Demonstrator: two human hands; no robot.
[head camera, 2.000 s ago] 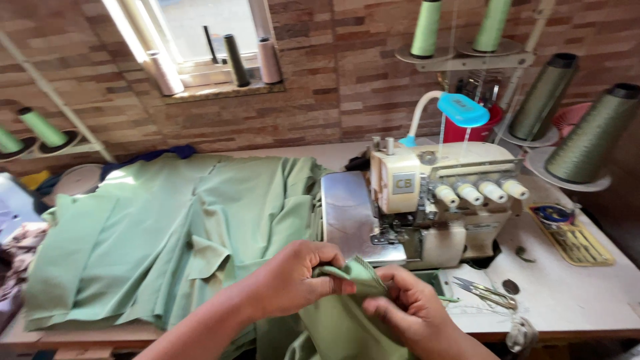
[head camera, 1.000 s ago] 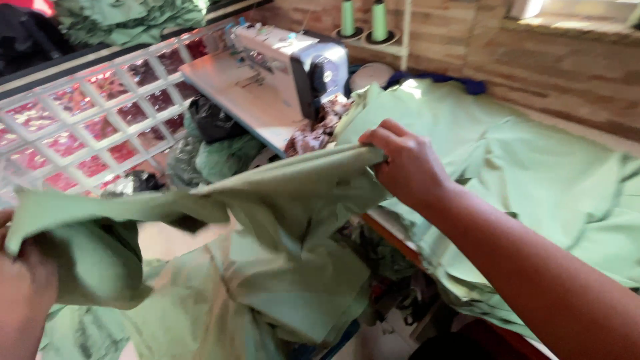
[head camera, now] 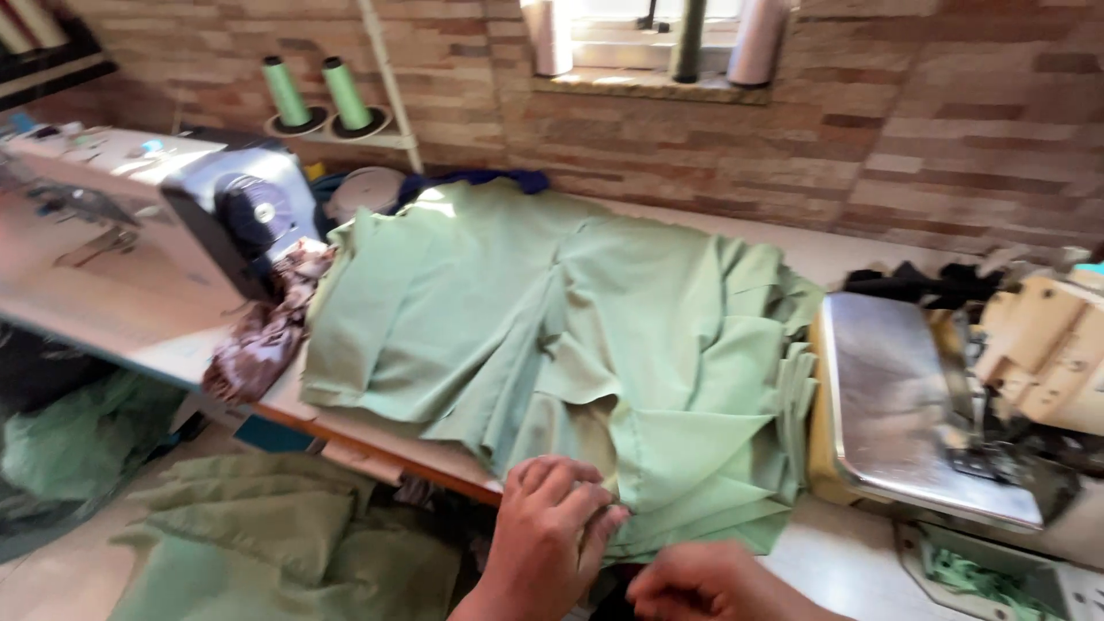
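Observation:
A pile of light green fabric pieces (head camera: 483, 302) lies on the sewing table between two machines. My left hand (head camera: 556, 517) is at the pile's front edge, its fingers closed around a hem; whether it grips one layer or more cannot be told. Close by on the right, my right hand (head camera: 707, 586) is blurred at the bottom edge, with curled fingers and no cloth visible in it. Darker green fabric (head camera: 285, 535) lies lower down at the left, below the table edge.
At right stands an overlock machine (head camera: 1044, 345) with a metal plate (head camera: 914, 397) and green scraps in a tray (head camera: 992, 573). A sewing machine (head camera: 172, 190) is at left, beside patterned cloth (head camera: 267, 336). Thread cones (head camera: 286, 93) stand behind.
The green piece stretched between both hands a second ago is out of them. My hands have come to the front of the pile. The view has swung back right.

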